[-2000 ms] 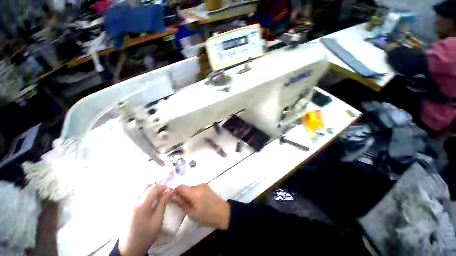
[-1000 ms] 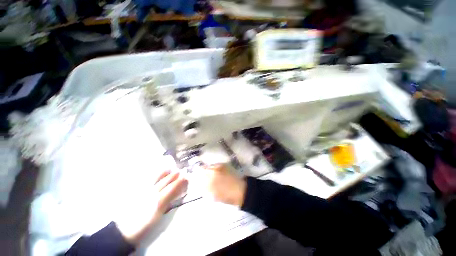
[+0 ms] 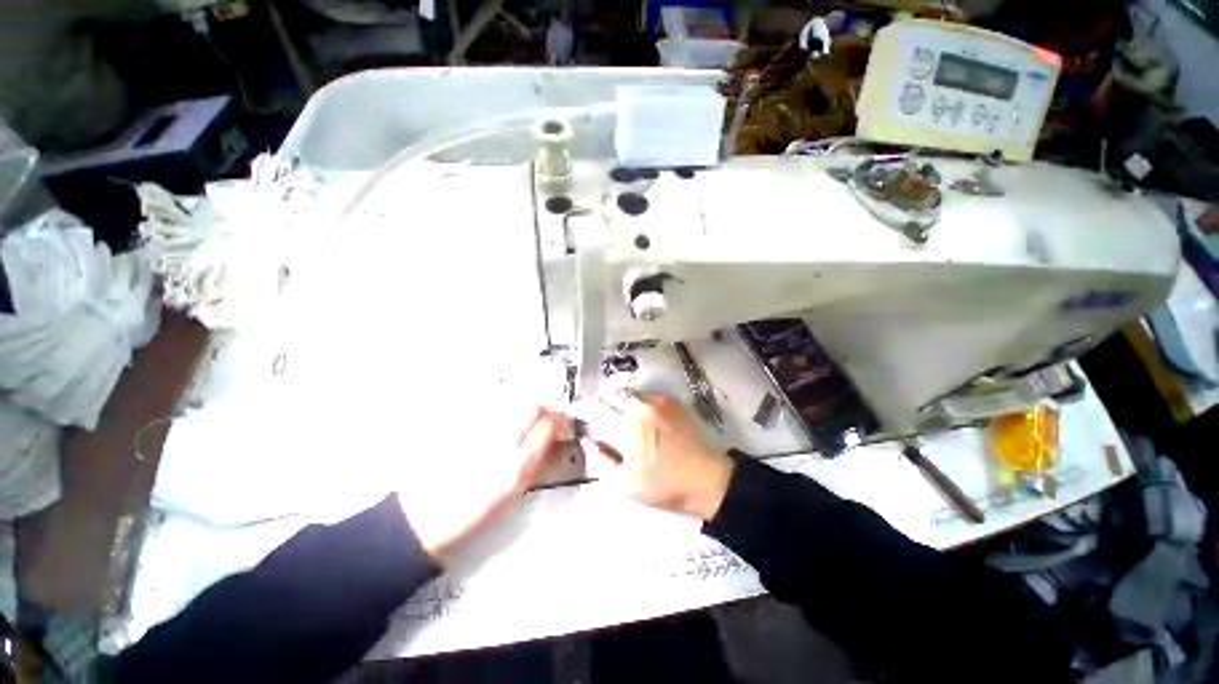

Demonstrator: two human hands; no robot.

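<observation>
The sewing machine (image 3: 856,254) stands across the table, its head end near the middle. My left hand (image 3: 535,448) lies just left of the needle area, fingertips bent down at the dark-edged needle plate (image 3: 572,461). My right hand (image 3: 662,452) is just right of it, its fingers pinching a small white fabric piece (image 3: 608,417) in front of the presser foot. The fabric is overexposed and merges with the table, so its edges are hidden. Whether my left fingers grip it or only rest there cannot be told.
Under the arm lie slim dark snips (image 3: 698,381), a small dark block (image 3: 767,409) and a phone (image 3: 809,381). A dark stick tool (image 3: 944,484) and orange packet (image 3: 1025,438) are at the right. White strips (image 3: 214,247) lie left rear; white bundles (image 3: 74,321) are far left.
My hands have moved from the table's front, where they held a small white piece together, to the needle area. The view has turned and come closer to the machine head.
</observation>
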